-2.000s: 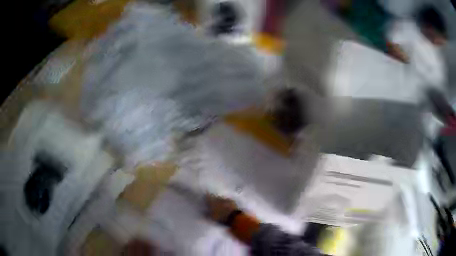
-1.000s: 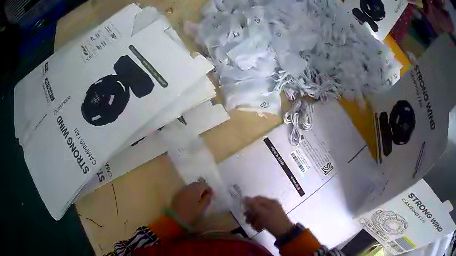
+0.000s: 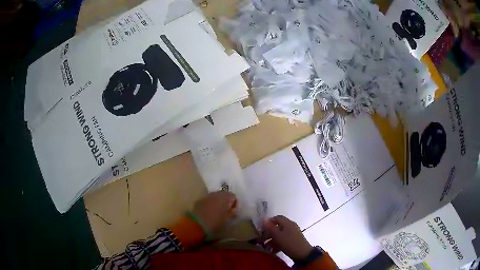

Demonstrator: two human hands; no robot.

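Note:
Frosted small plastic bags [image 3: 216,162] lie in a flat strip on the table, left of the flat carton [image 3: 284,182] with a black bar and barcode. My left hand [image 3: 215,211] has curled fingers at the lower end of the bags; its grip is partly hidden. My right hand [image 3: 287,235] pinches the near end of a small coiled white cable [image 3: 261,207]; whether a bag surrounds the cable is unclear. Loose coiled cables [image 3: 329,134] lie at the flat carton's far edge, below a large heap of bagged cables [image 3: 337,52].
A stack of flat colour boxes [image 3: 73,153] with a fan picture stands at left. At right are an upright printed box panel [image 3: 442,153] and another "STRONG WIND" box [image 3: 439,237]. A fan-picture box [image 3: 416,23] lies beyond the heap. Bare wood [image 3: 152,205] shows at near left.
The view was blurred two seconds ago and is steadier now. Since one second ago the scene has shifted slightly right in the picture. Both hands stay near the bags and cable.

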